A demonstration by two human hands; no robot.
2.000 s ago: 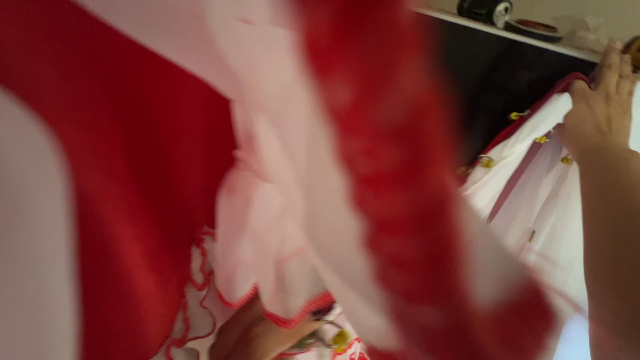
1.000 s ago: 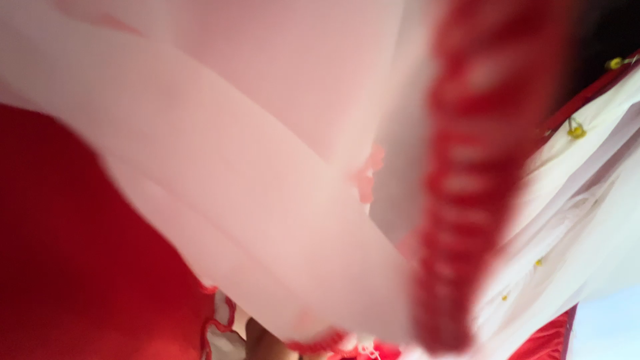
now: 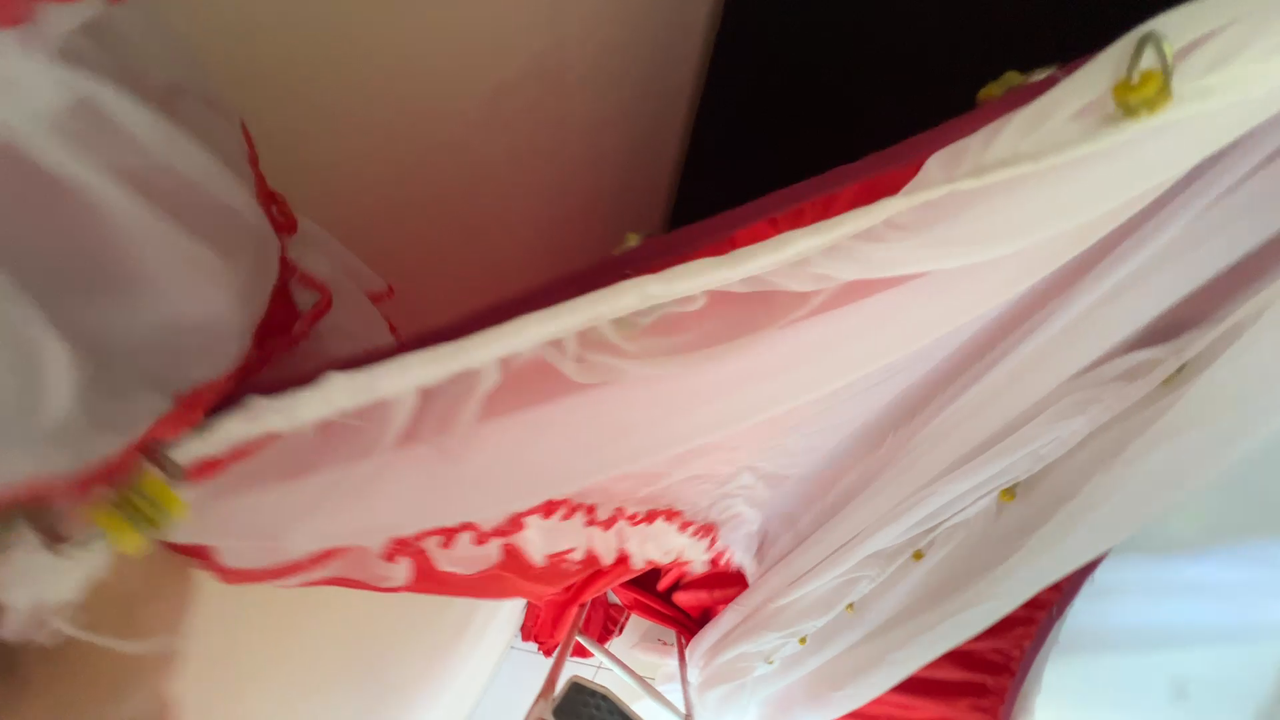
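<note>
White sheer fabric with a pale corded edge stretches from lower left to upper right, over red fabric with a dark red border. A metal ring with a yellow part is on its upper right edge; small yellow pieces dot its lower right folds. Another yellow-ended fastener, blurred, is at the left end. My left hand is blurred at the lower left, just below that fastener; its fingers and grip are unclear. Red-edged white fabric hangs above it. My right hand is out of view.
A pale wall or panel and a black surface are behind the fabric. Below are thin metal legs, a dark grey object and bunched red fabric above a tiled floor.
My right hand, at the upper right two seconds ago, is out of view. The gathered red band and loose white fabric no longer cover the middle. The view has shifted.
</note>
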